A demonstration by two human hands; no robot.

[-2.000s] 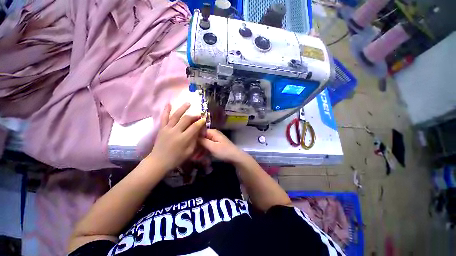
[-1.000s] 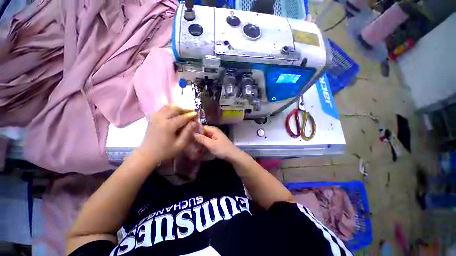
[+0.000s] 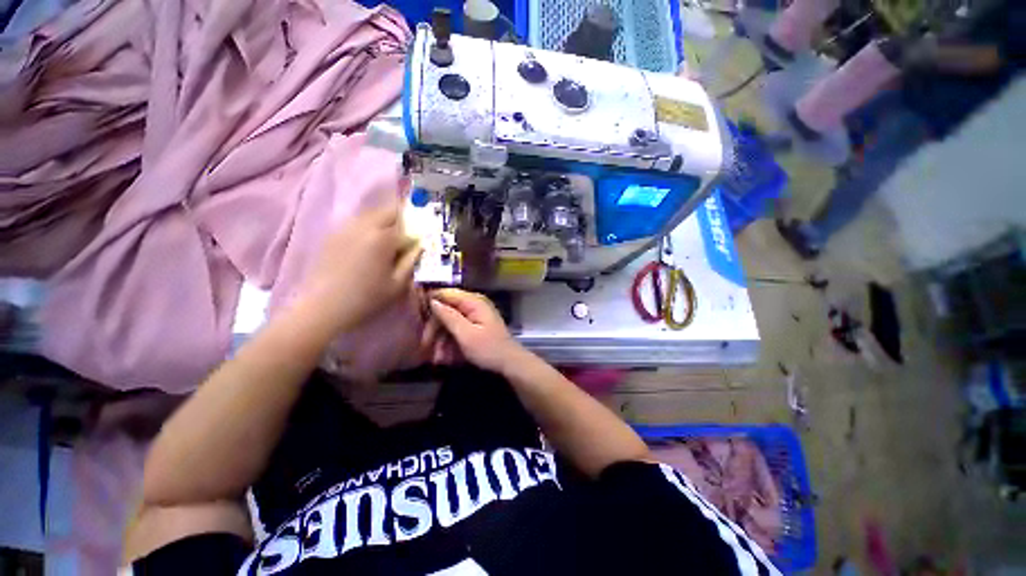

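Note:
A pink garment panel (image 3: 366, 338) lies at the front of the overlock machine (image 3: 551, 107) and hangs over the table edge in front of me. My left hand (image 3: 366, 264) is on the panel beside the needle area, slightly blurred, its fingertips near the presser foot. My right hand (image 3: 470, 329) is just below the needle area and pinches the panel's edge between thumb and fingers. A large pink fabric pile (image 3: 124, 169) lies left of the machine.
Red and yellow scissors (image 3: 664, 295) lie right of the machine. A pale blue basket (image 3: 647, 39) stands behind it. A blue crate (image 3: 797, 478) with pink pieces is on the floor at right. A person's leg (image 3: 861, 169) shows at upper right.
My left hand has moved up and forward beside the needle area. More pink fabric shows below it at the table edge. A person has come into view at upper right.

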